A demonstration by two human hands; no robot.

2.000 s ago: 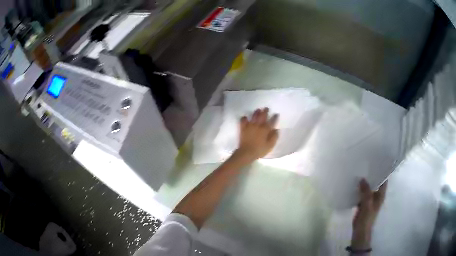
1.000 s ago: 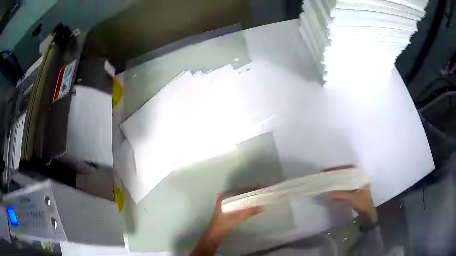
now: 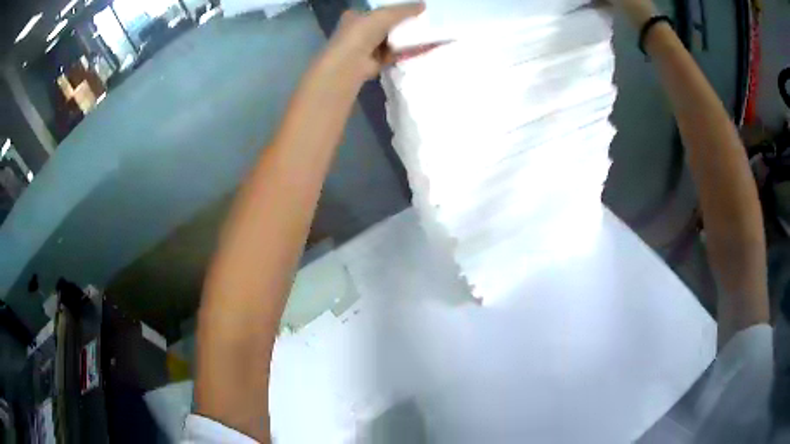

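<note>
A tall stack of white cut sheets [image 3: 520, 165] with ragged edges stands on the white table and reaches the top edge of the picture. My left hand [image 3: 381, 35] is at the stack's upper left corner, its fingers against a bundle of sheets at the top. My right hand [image 3: 628, 10] is at the stack's upper right side, mostly cut off by the top edge. The top of the stack and most of the bundle are out of the picture.
The white tabletop [image 3: 520, 373] spreads below the stack. Loose white sheets [image 3: 307, 381] lie at the lower left, beside a pale green mat [image 3: 320, 290]. The dark cutting machine [image 3: 121, 364] with a red-and-white label is at the far lower left. A blue-grey panel [image 3: 199, 147] stands behind.
Both hands have moved up and away from the front of the table to the top of the tall stack, with the bundle of sheets. The view has turned up and to the right.
</note>
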